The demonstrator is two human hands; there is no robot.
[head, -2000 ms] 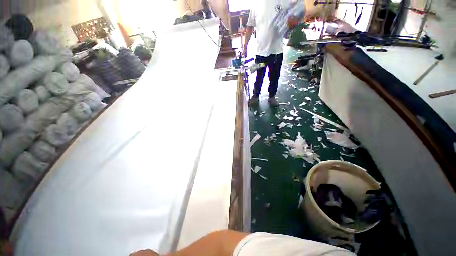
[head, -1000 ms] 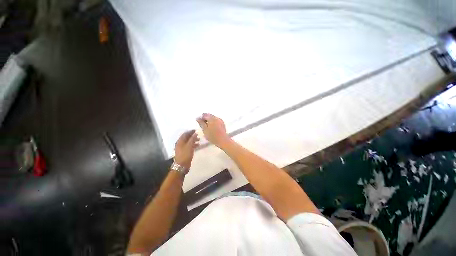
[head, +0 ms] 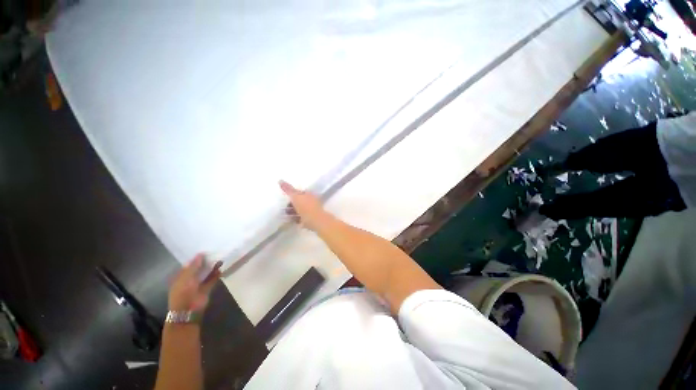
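Observation:
A white fabric ply point(head: 206, 129) covers most of the table, with a greyish fabric edge point(head: 397, 137) running diagonally along its near side. My left hand point(head: 195, 286), with a metal watch on the wrist, pinches the fabric's near left corner. My right hand point(head: 302, 207) is further along the same edge, thumb side up, with its fingers curled at the edge; its fingertips are partly hidden. Off-white underlay paper point(head: 458, 122) shows beyond the fabric edge. A flat dark plate point(head: 291, 305) lies on the paper just in front of my body.
Black-handled shears point(head: 128, 308) and red-handled scissors point(head: 27, 343) lie on the dark table at left. A small orange block point(head: 53, 91) is at the far left corner. The cutting machine point(head: 639, 11) is at the upper right. A person's dark trouser legs point(head: 626, 179) and a scrap bin point(head: 574, 316) are at right.
My hands were close together at the edge and are now apart, the left at the corner. The view has turned, and the fabric corner sits further left. The other person's legs have come into view.

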